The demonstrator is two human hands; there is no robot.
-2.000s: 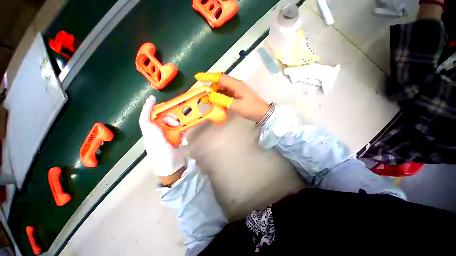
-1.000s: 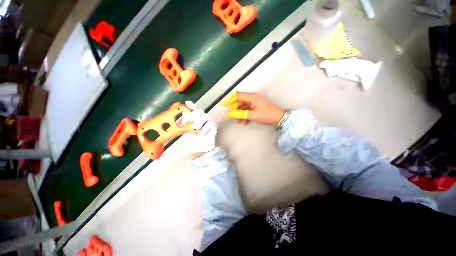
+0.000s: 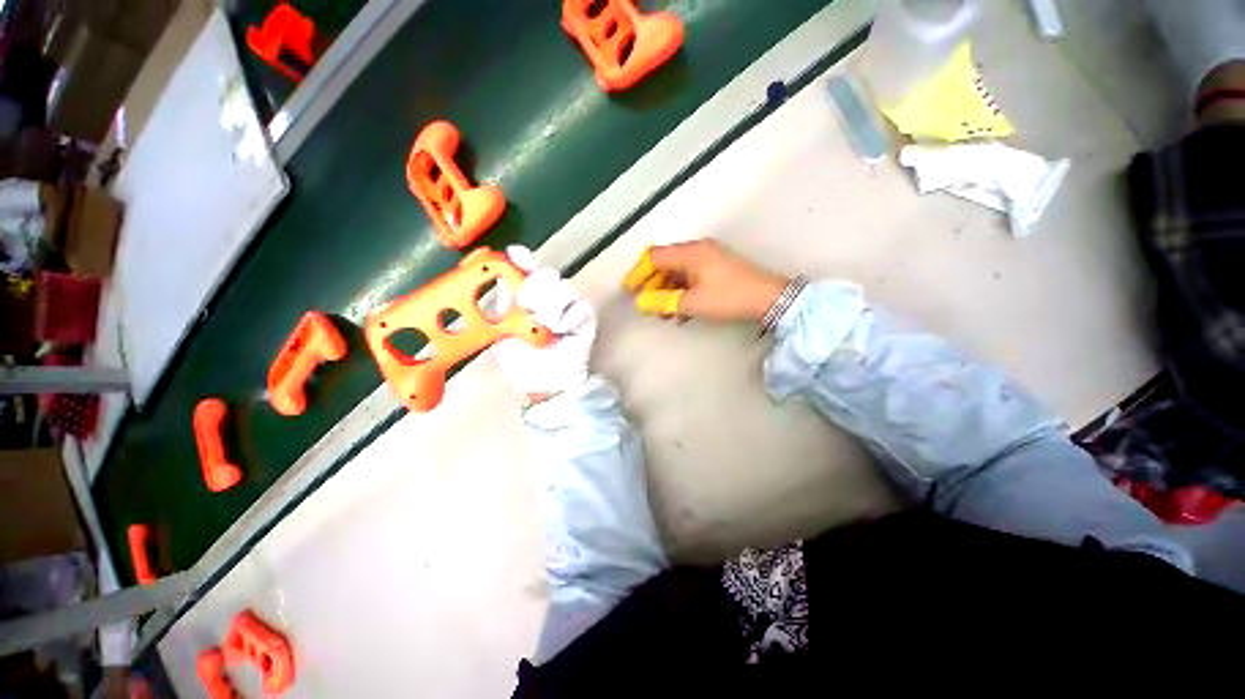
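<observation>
My left hand [image 3: 549, 335], in a white glove, grips an orange plastic shell [image 3: 434, 322] by its right end. The shell is held over the belt's near rail, its round and oblong openings facing up. My right hand [image 3: 703, 281] is over the pale bench to the right, with yellow finger cots on its thumb and fingertips. Its fingers are bent with a gap between them, and nothing shows in them. Several other orange shells, one of them [image 3: 453, 189] just beyond the held one, lie spaced along the green belt [image 3: 546, 150].
Orange shells [image 3: 260, 653] lie on the bench at lower left. A translucent bottle [image 3: 928, 25], grey-green strip [image 3: 857, 118], yellow cloth [image 3: 952, 98] and crumpled white rag [image 3: 986, 178] are at upper right. A person's plaid sleeve [image 3: 1201, 260] is at the right edge. A white board [image 3: 191, 219] stands beyond the belt.
My right hand has let go of the shell. My left hand has carried it left, over the belt's rail. The view has shifted, and shells on the bench at lower left have come into view.
</observation>
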